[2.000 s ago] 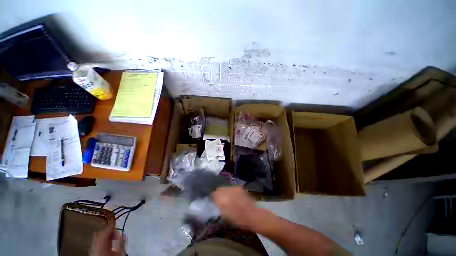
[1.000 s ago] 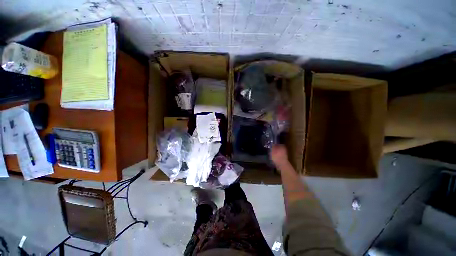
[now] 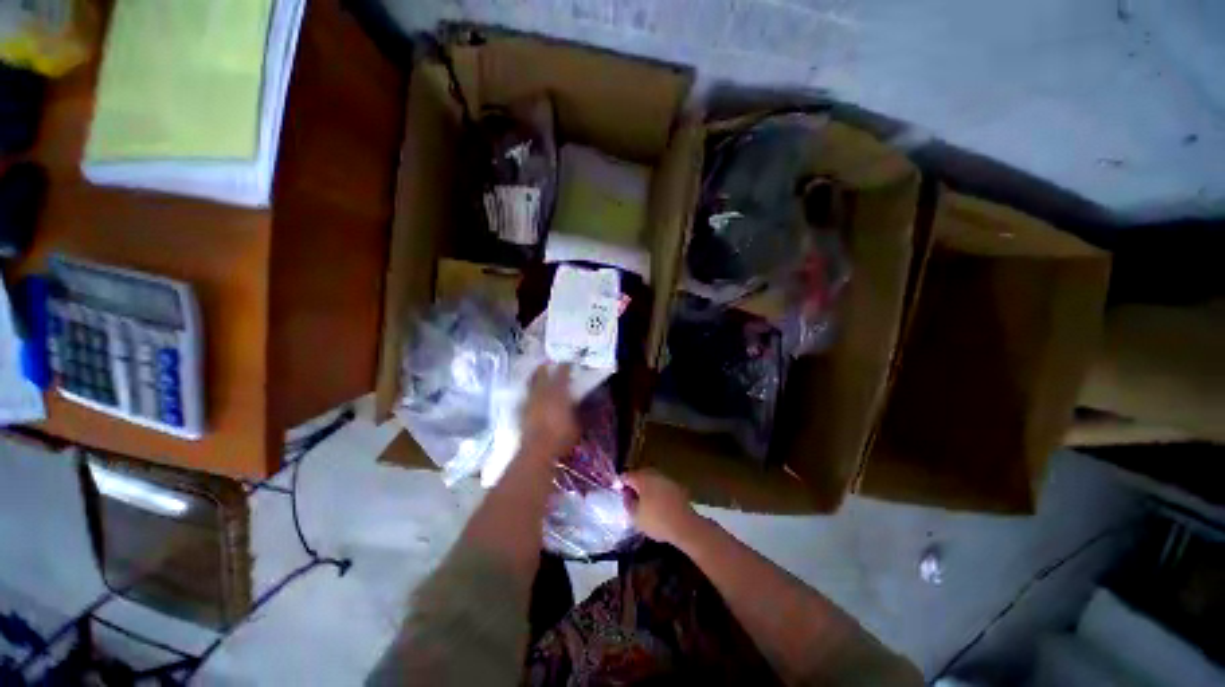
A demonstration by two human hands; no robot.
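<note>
A maroon sample garment in a clear poly bag (image 3: pixel 587 499) is at the front edge of the left cardboard box (image 3: pixel 403 228). My right hand (image 3: pixel 658 506) grips the bag's right side. My left hand (image 3: pixel 547 407) is blurred at the bag's upper left, near white papers and a white label (image 3: pixel 583 317); its fingers and any hold are unclear. A crumpled clear poly bag (image 3: pixel 461 372) lies left of it in the box. A dark bagged garment with a barcode label (image 3: pixel 512 177) and a yellow-green pad (image 3: pixel 601 208) lie behind.
A middle box (image 3: pixel 873 269) holds dark bagged garments (image 3: pixel 726 376). A third box (image 3: pixel 965 369) stands right of it. The desk (image 3: pixel 336 228) at left bears a calculator (image 3: pixel 124 346) and yellow-topped papers (image 3: pixel 179 81). A folding chair (image 3: pixel 168 544) stands below it.
My right hand has moved from the middle box to the maroon bag at the left box. My left hand has come into view there. The view has shifted closer to the boxes.
</note>
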